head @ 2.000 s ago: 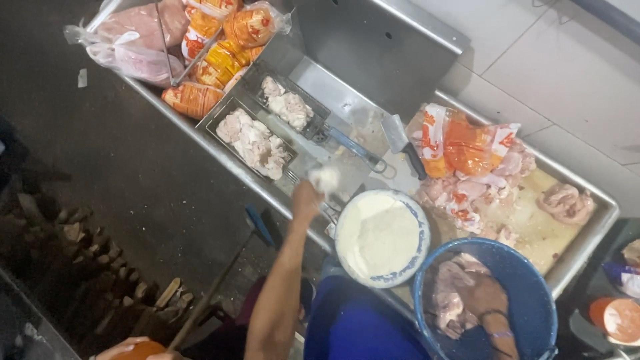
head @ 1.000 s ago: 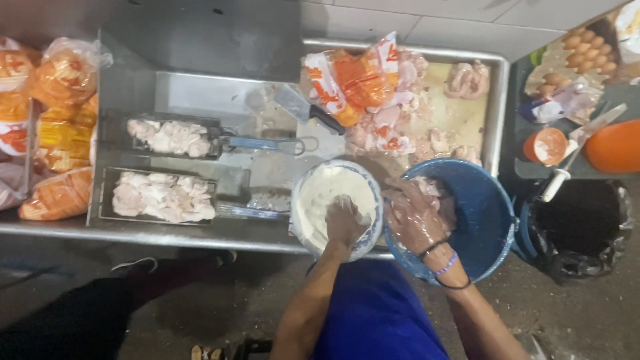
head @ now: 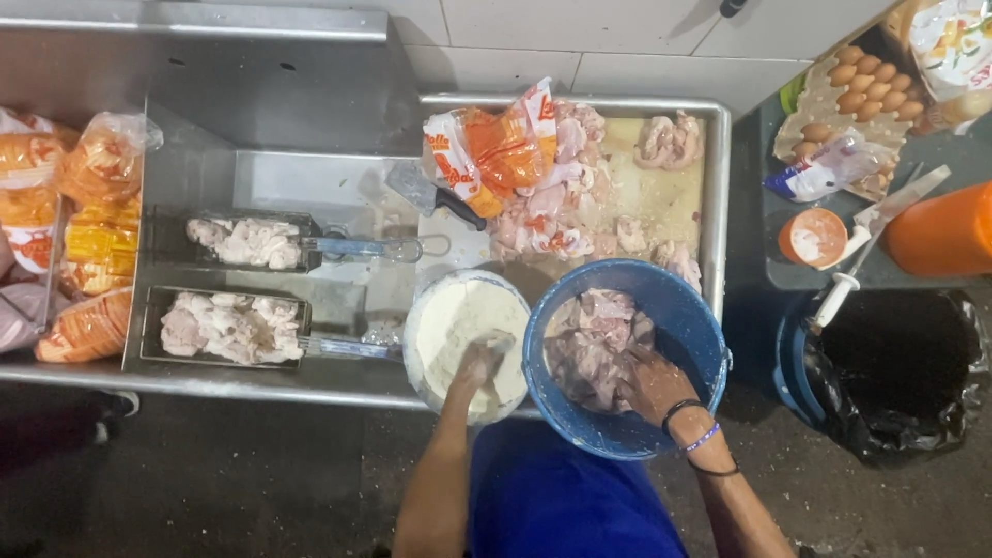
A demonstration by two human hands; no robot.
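Observation:
My left hand [head: 482,364] is down in a round container of flour [head: 449,322], its fingers partly covered, so its grip is unclear. My right hand [head: 659,387], with dark and blue bands at the wrist, reaches into a blue bucket [head: 558,418] and touches raw chicken pieces [head: 593,345]; whether it grips one is hidden. Two wire fryer baskets with blue handles lie left of the flour; the near basket [head: 304,341] and the far basket [head: 310,232] each hold floured chicken. Behind the bucket, more raw chicken [head: 554,209] lies beside an orange and white plastic bag [head: 496,155].
A cleaver [head: 418,190] with a black handle rests beside the bag. Packed orange bags [head: 101,167] fill the left end of the steel sink [head: 232,387]. At right are an egg tray [head: 798,116], a knife [head: 837,298], an orange container [head: 945,229] and a black-lined bin [head: 891,372].
Two seconds ago my left hand was near the near basket; it is now in the flour. My right hand stays in the bucket. The view has turned and shifted strongly.

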